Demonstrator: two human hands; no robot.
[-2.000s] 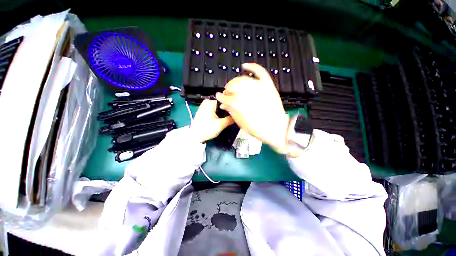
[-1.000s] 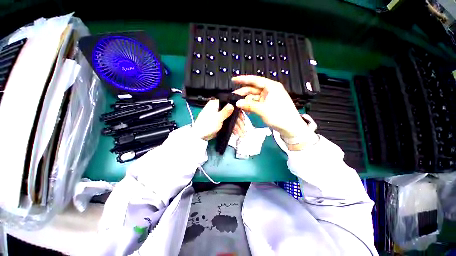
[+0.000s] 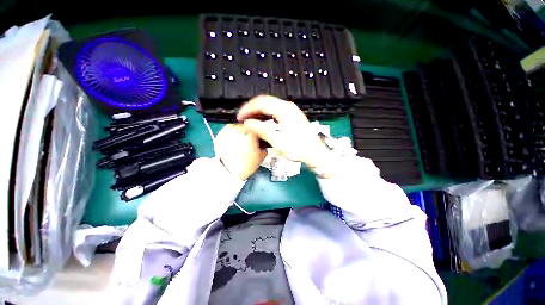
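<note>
My left hand (image 3: 240,150) is closed round a dark part, of which only a small black bit shows between the hands. My right hand (image 3: 279,130) lies over it, fingers curled across the left hand; what its fingers grip is hidden. A crumpled white cloth (image 3: 281,168) lies on the green mat under the hands. A loose pile of black tube housings (image 3: 152,156) lies left of my hands. The black parts tray (image 3: 275,89) with rows of bright-dotted small parts stands just beyond my hands.
A purple-blue desk fan (image 3: 121,72) stands behind the pile, with a white cable (image 3: 210,128) on the mat. Plastic-wrapped white trays (image 3: 57,161) are at left. A ribbed black tray (image 3: 385,131) and more black trays (image 3: 478,113) are at right.
The long black piece seen between my hands a second ago is now mostly covered, as my right hand has closed over my left. The view has shifted, moving the bench items leftward.
</note>
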